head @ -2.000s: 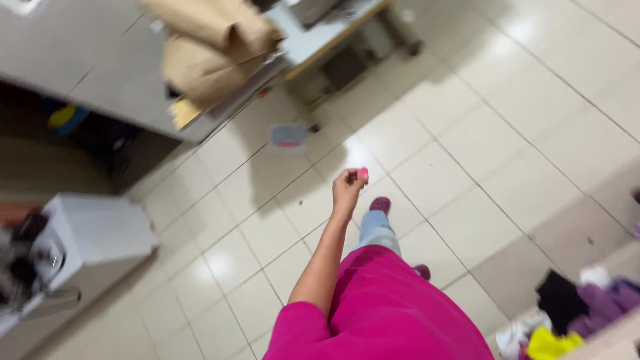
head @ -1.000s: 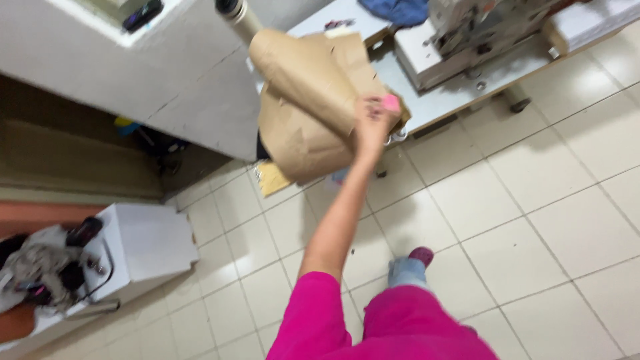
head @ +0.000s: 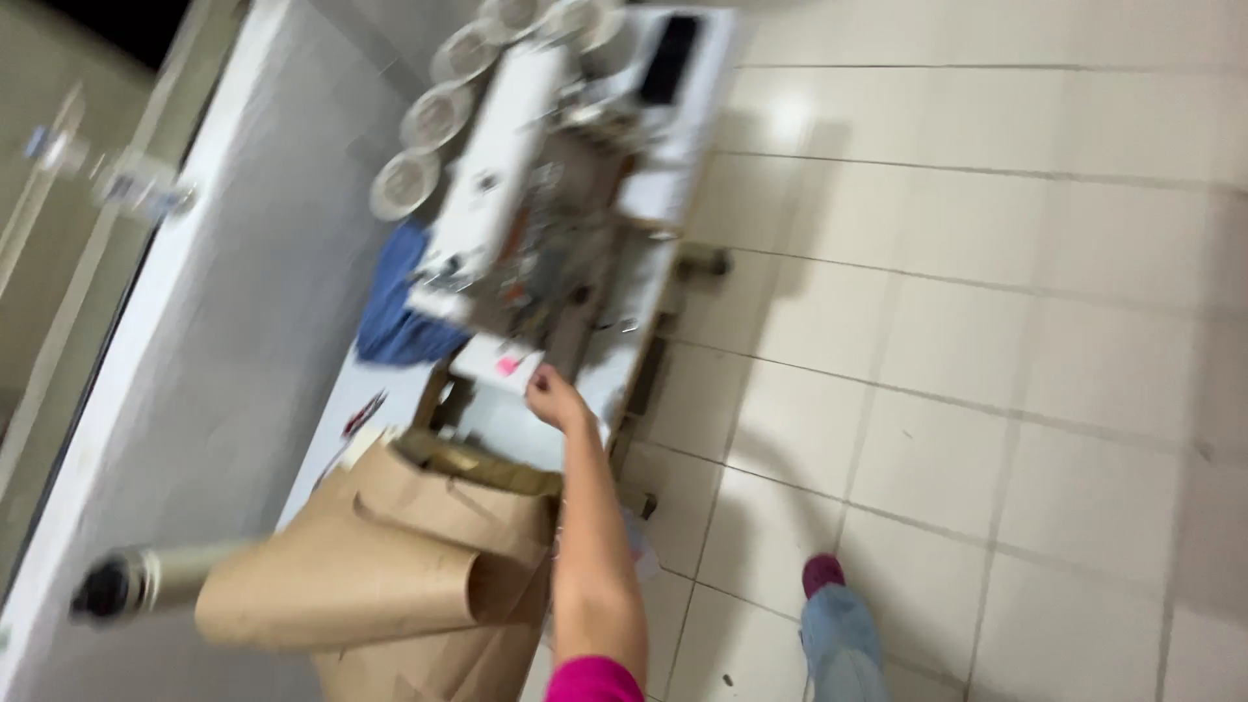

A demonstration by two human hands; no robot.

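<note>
My left hand (head: 554,398) reaches over a sewing machine table, its fingers curled beside a small white plate or card (head: 478,363). A small pink item (head: 508,366) lies on that white surface, just left of my fingertips. Blur hides whether my fingers hold anything. Beyond them stands a white industrial sewing machine (head: 492,185), its metal parts blurred. Blue fabric (head: 405,302) lies at its left side. My right hand is out of view.
Large brown paper sheets (head: 341,585) drape over the table's near end. Thread cones (head: 436,117) line the wall side. A dark rectangular object (head: 671,58) lies at the far end. Small red-handled snips or a similar tool (head: 364,413) rest near the wall. Tiled floor (head: 975,439) extends to the right.
My left hand, earlier holding the pink item over the floor and then over the brown paper, is now at the sewing machine. The pink item now lies beside my fingertips. The view has swung strongly.
</note>
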